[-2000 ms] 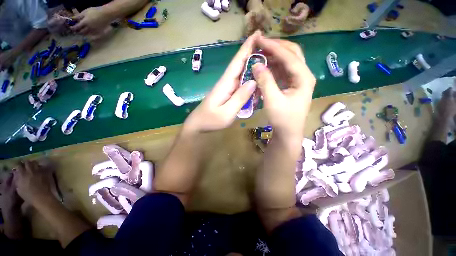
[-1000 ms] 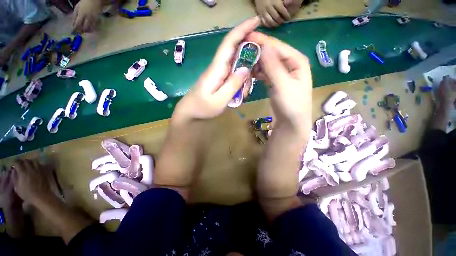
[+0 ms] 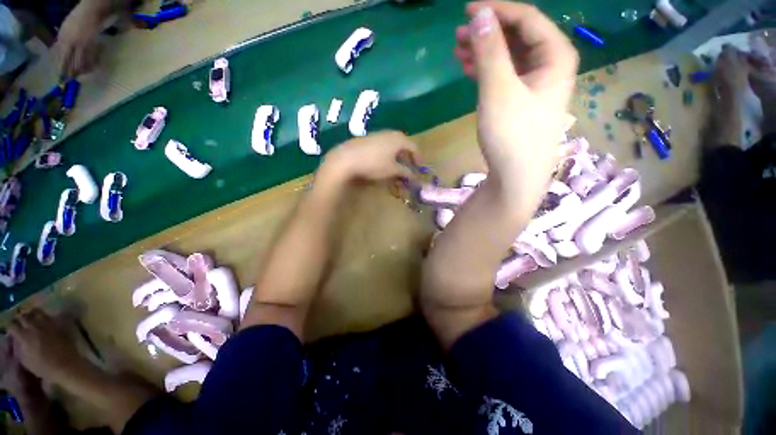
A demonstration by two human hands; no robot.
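Note:
My left hand [image 3: 362,159] is low over the bench at the belt's near edge. Its blurred fingertips are at a small wired part [image 3: 412,189] with blue and brassy bits; whether they grip it is unclear. My right hand [image 3: 521,72] is raised in front of the belt's near edge, fingers curled and apart, with nothing visible in it. A pink-white housing shell [image 3: 447,196] lies beside the wired part, at the left edge of a large shell heap [image 3: 587,204].
The green belt [image 3: 225,174] carries spaced part-assembled units [image 3: 265,130] and a loose blue battery cell [image 3: 589,36]. A smaller shell heap [image 3: 183,297] lies left. An open carton [image 3: 698,280] of shells stands right. Other people's hands [image 3: 47,340] are at the left and right sides.
The unit with the green board is no longer in my hands. My hands have separated: left down to the bench part, right up and rightward. The belt units appear further left, and more show mid-belt.

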